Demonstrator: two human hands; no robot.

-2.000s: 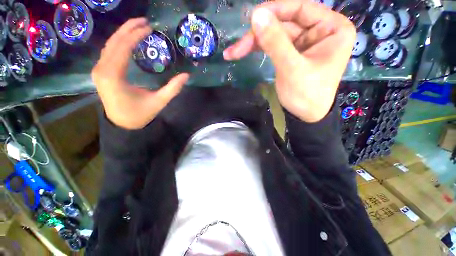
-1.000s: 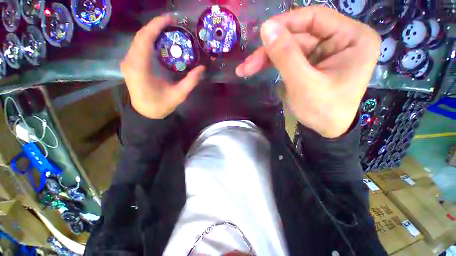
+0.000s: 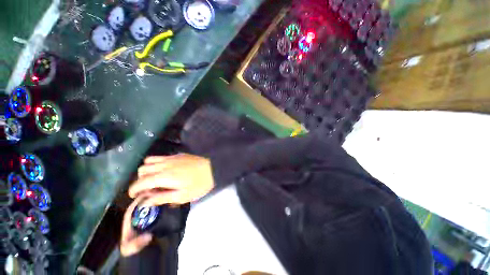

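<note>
My left hand [image 3: 131, 232] is low at the bench's near edge, its fingers around a round LED lamp unit [image 3: 145, 216] with a bluish-white circuit board. My right hand [image 3: 174, 180] lies just above the unit, back of the hand up, fingers bent towards its rim. The fingertips are partly hidden, so I cannot tell if they grip it. A second LED unit [image 3: 85, 141] lies on the dark green bench mat [image 3: 123, 102].
Lit lamp units [image 3: 32, 167] stand at left. Pale back covers [image 3: 141, 28], yellow-handled pliers [image 3: 156, 52] and silvery offcuts lie at the bench's far end. A black grid tray [image 3: 322, 91] with several glowing units is beyond the bench edge. Brown cartons [image 3: 440, 64] are at upper right.
The view has turned, bringing the tray and pliers nearer the middle. One unit is now held off the bench near my body. My right hand has come down beside my left.
</note>
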